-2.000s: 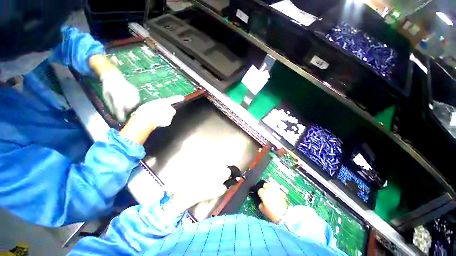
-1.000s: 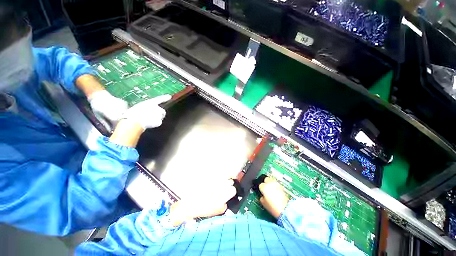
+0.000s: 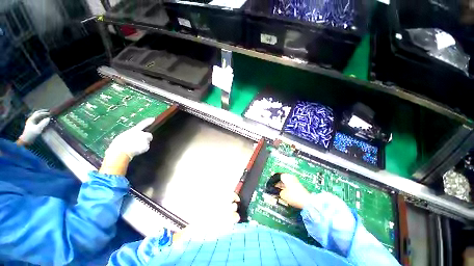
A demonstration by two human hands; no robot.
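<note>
A green circuit board [image 3: 343,195] lies in a carrier with reddish-brown end bars [image 3: 250,165] on the conveyor in front of me. My right hand [image 3: 291,189], with black coverings on the fingertips, is over the left part of this board with its fingers bent down at the surface. Whether it holds a part cannot be seen. My left hand [image 3: 228,212] is at the near end of the carrier's left bar, overexposed against the shiny metal and partly cut off by my smock. Its fingertips are hard to make out.
A neighbouring worker's white-gloved hands [image 3: 132,140] are at another carrier with a green board [image 3: 109,117] on the left. Shiny metal [image 3: 197,161] lies between the carriers. Behind the rail are bins of white parts [image 3: 267,111], blue-violet capacitors [image 3: 310,123] and small blue parts [image 3: 356,148]. Black totes stand above.
The view has turned, so the boards and bins appear shifted. My right hand has moved slightly further onto the board. The neighbour's hands have moved apart, one now at the far-left carrier corner.
</note>
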